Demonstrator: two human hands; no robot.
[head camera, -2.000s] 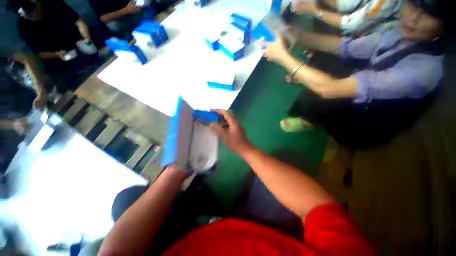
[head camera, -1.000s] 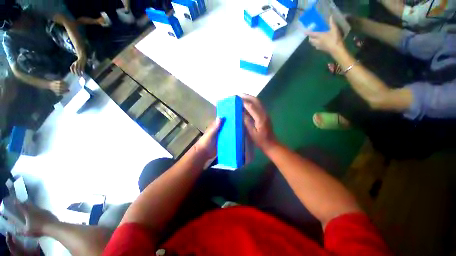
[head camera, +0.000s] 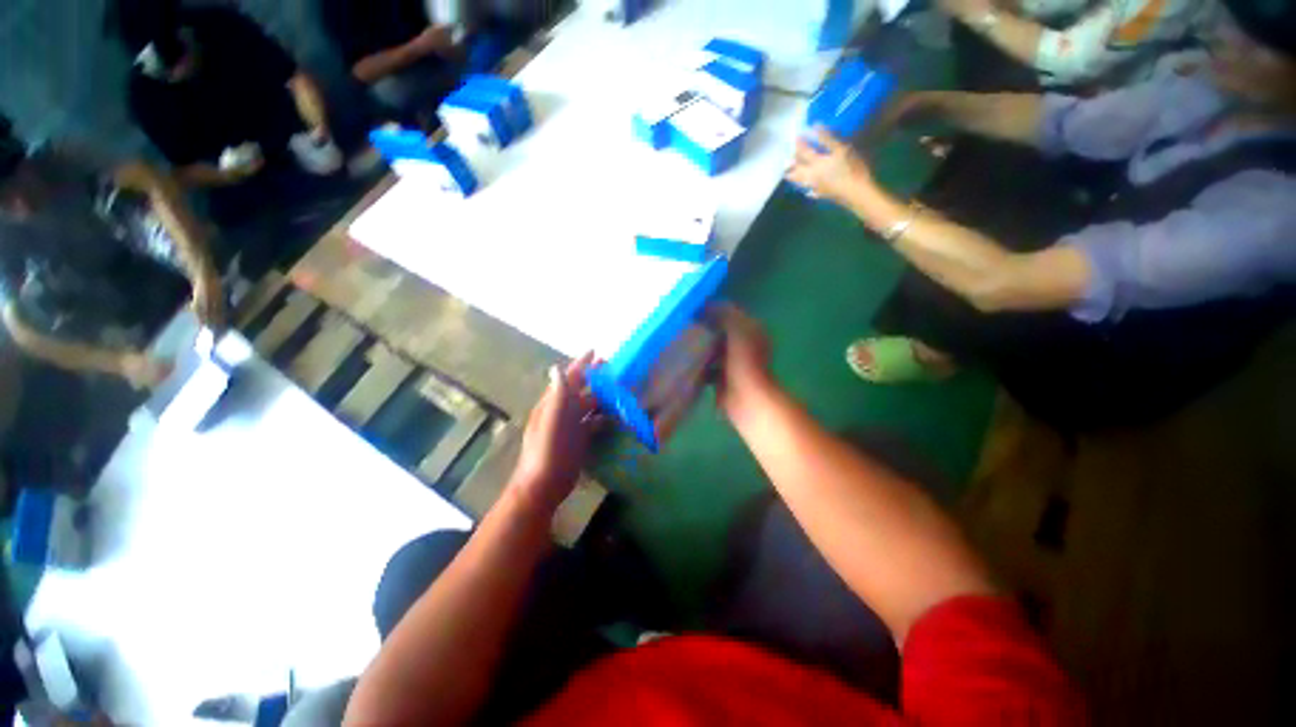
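A blue retail carton (head camera: 665, 330) is held in front of me over the gap between the table corner and the green floor. It is tilted, with its far end up to the right. A blue end flap (head camera: 627, 411) stands out at its near end. My left hand (head camera: 557, 426) is at that near end, with fingers and thumb on the carton. My right hand (head camera: 742, 362) is blurred and holds the carton's right side. The side facing right looks greyish and blurred, and its contents cannot be made out.
A white table (head camera: 569, 171) ahead bears several blue-and-white cartons (head camera: 706, 132). Another white table (head camera: 270, 526) is at the left. A wooden pallet (head camera: 370, 362) lies between them. A person (head camera: 1137, 213) at the right holds a blue carton (head camera: 850, 100). Other people sit at the far left.
The carton was open with a white oval inside, then upright and closed-looking; now it is tilted with an end flap out. My left hand has moved to its near end.
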